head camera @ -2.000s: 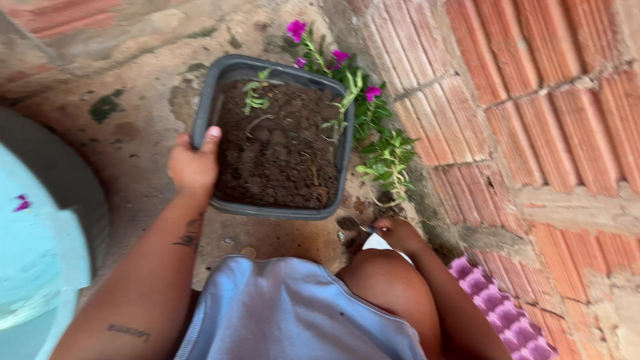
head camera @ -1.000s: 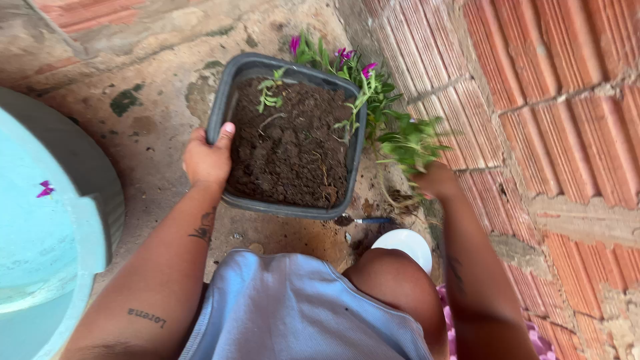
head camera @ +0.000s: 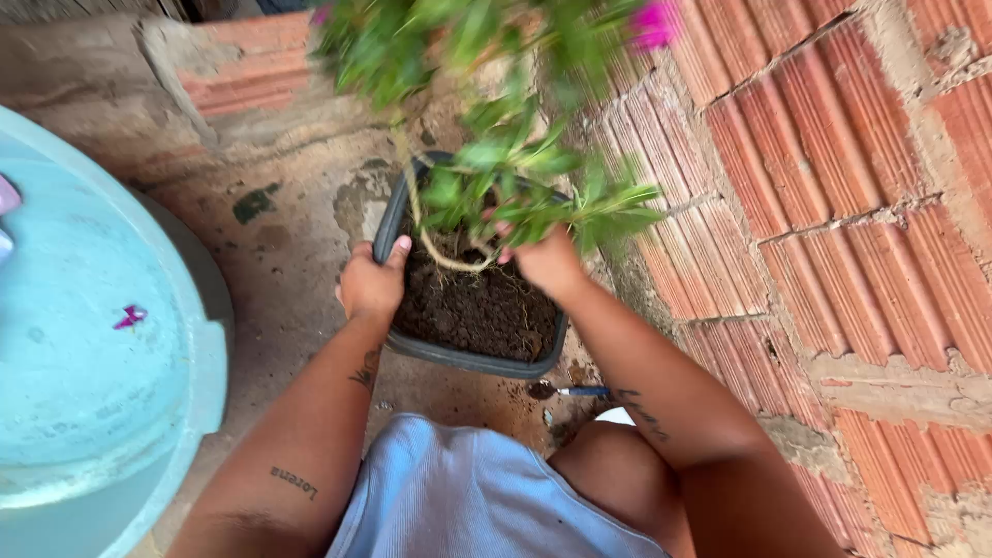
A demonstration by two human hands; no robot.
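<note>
My left hand (head camera: 373, 280) grips the left rim of a dark plastic planter (head camera: 465, 363) filled with brown soil (head camera: 473, 318). Over the planter, my right hand (head camera: 546, 260) holds a leafy flowering plant (head camera: 535, 170) by its lower stems, its fingers partly hidden by leaves. The plant's pale bent stem (head camera: 418, 209) and thin roots hang at the soil surface. Its upper leaves and a magenta flower (head camera: 653, 25) are blurred at the top of the view. A spoon with a blue handle (head camera: 583, 391) lies on the ground, soil in its bowl.
A light blue tub (head camera: 93, 349) with water and a magenta petal (head camera: 130, 316) stands at the left. A hollow-brick wall (head camera: 814, 155) rises at the right. Stained concrete floor (head camera: 287, 256) lies between tub and planter. A white round object (head camera: 616, 416) shows partly behind my knee.
My right hand has brought the flowering plant from the ground beside the wall to over the planter. My left hand stays on the planter's rim.
</note>
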